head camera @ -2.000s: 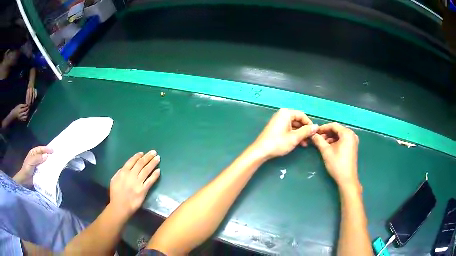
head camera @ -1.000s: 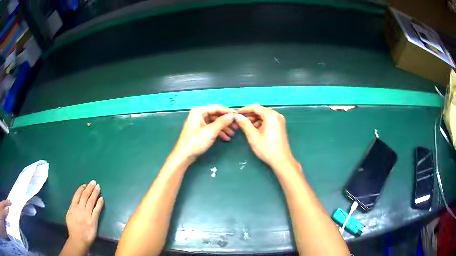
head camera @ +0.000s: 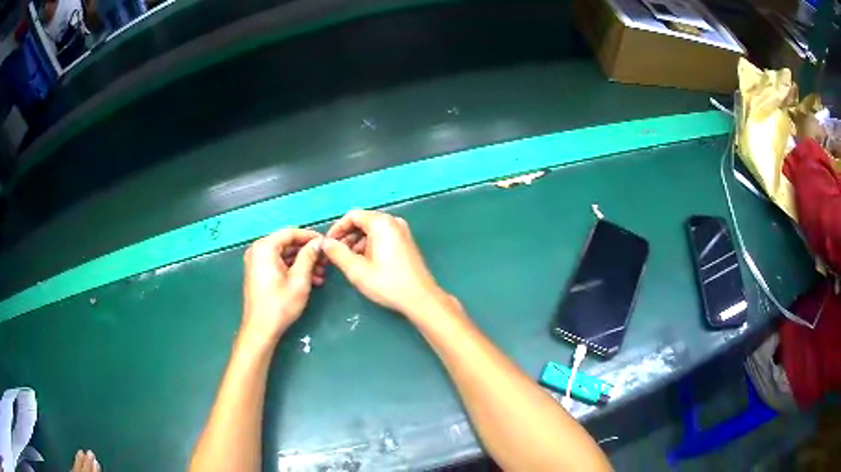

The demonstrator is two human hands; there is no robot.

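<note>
My left hand (head camera: pixel 278 281) and my right hand (head camera: pixel 380 258) meet at the fingertips above the dark green table (head camera: pixel 443 359), near the light-green strip (head camera: pixel 406 177). Thumbs and index fingers are pinched together. Anything between the fingertips is too small or hidden to tell. The other fingers are curled. Small whitish specks (head camera: pixel 306 344) lie on the table below my hands.
A black smartphone (head camera: pixel 603 288) with a white plug and a teal stick (head camera: pixel 576 383) lie at right. A second smartphone (head camera: pixel 717 272) and white cord (head camera: pixel 752 263) lie further right. A carton (head camera: pixel 664 57), yellow wrapping (head camera: pixel 767 129) and a red sleeve (head camera: pixel 816 198) are beyond. Fingertips (head camera: pixel 86 461) show bottom left.
The view has swung right, so my hands appear further left and the neighbour's hand is mostly out of view. More of the carton, yellow wrapping and red sleeve shows. My fingertips remain together.
</note>
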